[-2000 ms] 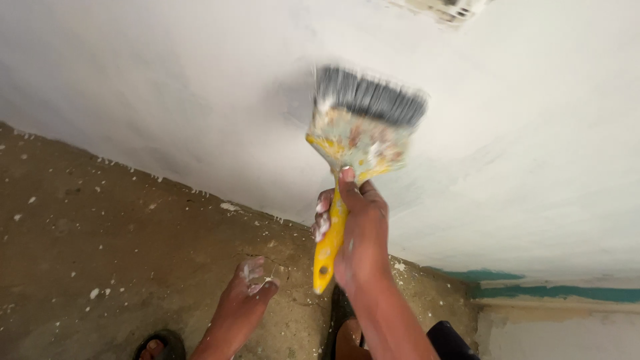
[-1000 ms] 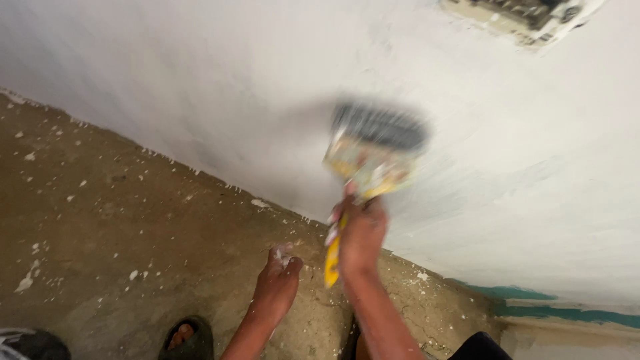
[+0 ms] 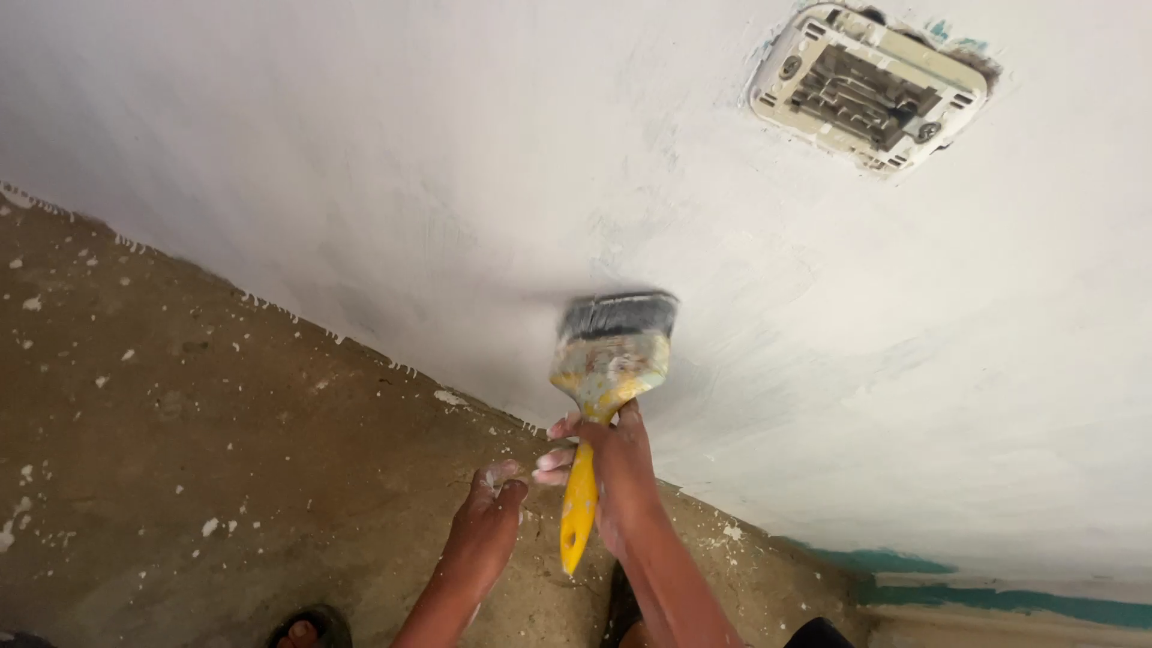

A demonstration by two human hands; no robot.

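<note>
A wide paintbrush [image 3: 612, 360] with a yellow plastic handle, a paint-smeared ferrule and dark bristles is gripped near its neck by my right hand [image 3: 621, 468]. Its bristle tips lie against the white-coated wall [image 3: 405, 180]; the bristles are slightly blurred. Left of the handle, my left hand [image 3: 493, 504] hovers over the floor with curled fingers and white paint on the fingertips. It is not on the brush, and whether something small sits between its fingers is hard to tell.
An electrical wall box frame [image 3: 873, 90], without a cover, is set in the wall at upper right. The paint-spattered concrete floor [image 3: 270, 432] meets the wall along a diagonal edge. A sandalled foot [image 3: 306, 630] shows at the bottom. Green paint strips [image 3: 1008, 601] run along the lower right.
The view has shifted, so more of the wall box shows. My right hand still holds the brush, now lower in view. My left hand stays beside it, low and off the wall.
</note>
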